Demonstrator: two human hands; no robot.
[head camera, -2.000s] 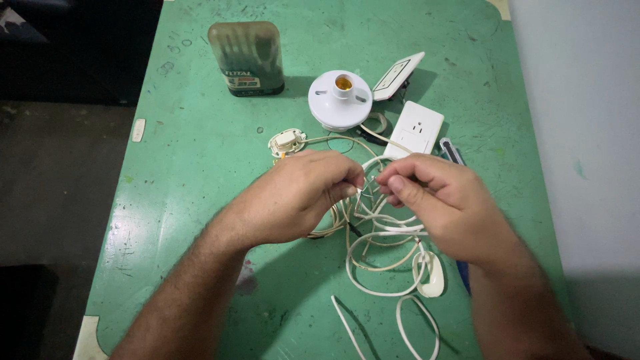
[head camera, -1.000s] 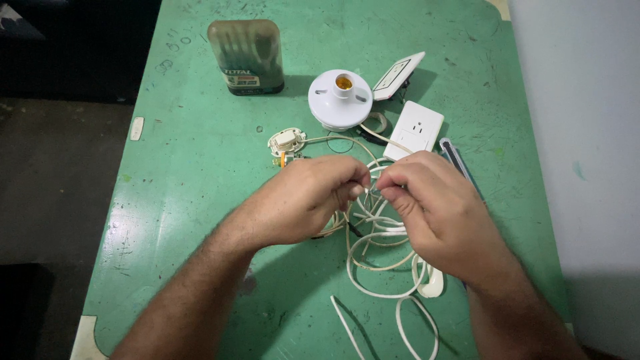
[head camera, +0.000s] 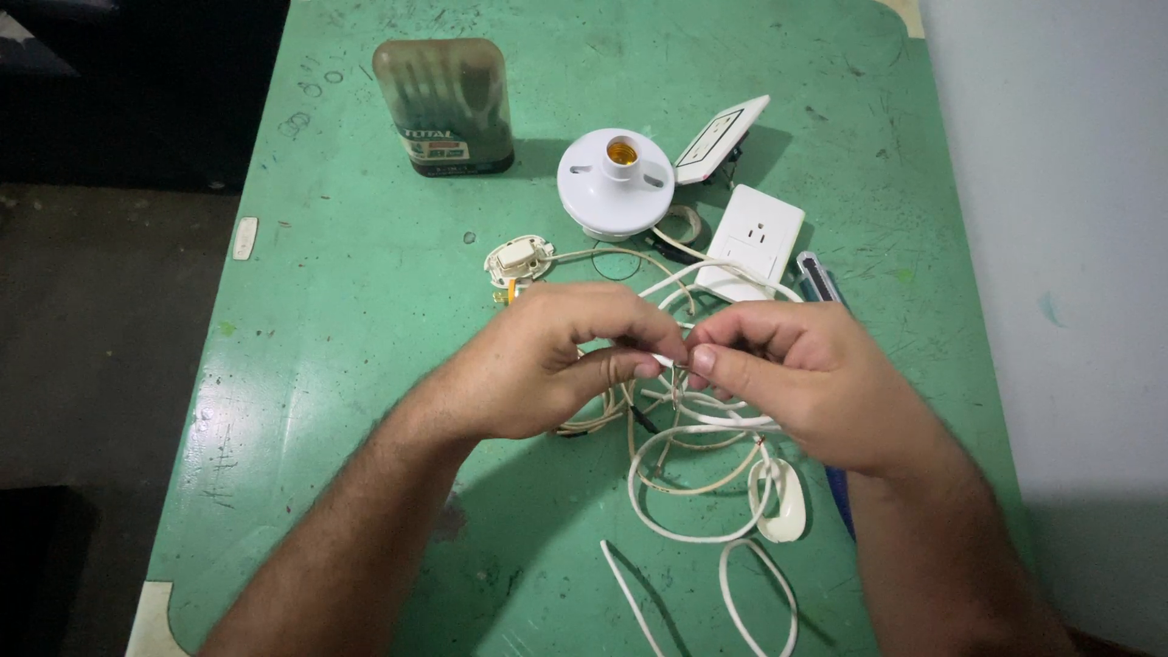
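My left hand (head camera: 593, 356) pinches the end of a white electrical cable (head camera: 664, 360) between thumb and forefinger. Bare wire strands hang from that end, and my right hand (head camera: 766, 365) closes its thumb and fingers on a strand right beside it. Below the hands lie loose loops of white cable (head camera: 675, 534) and thinner beige cord. Beyond them stands a white round lamp holder (head camera: 616, 187). A white wall outlet (head camera: 753, 237) lies near my right fingers, with a tilted outlet plate (head camera: 721, 141) behind. An opened cord switch (head camera: 520, 260) sits past my left hand.
A brown translucent case with tools (head camera: 447, 109) stands at the back left of the green table (head camera: 319, 411). A utility knife (head camera: 818, 276) lies partly under my right hand. A cream oval cover (head camera: 783, 502) rests by the cable loops. A pale wall borders the right side.
Both hands stay close together at the cable end while the fingers shift slightly. The white cable end shows more plainly between my left fingertips now.
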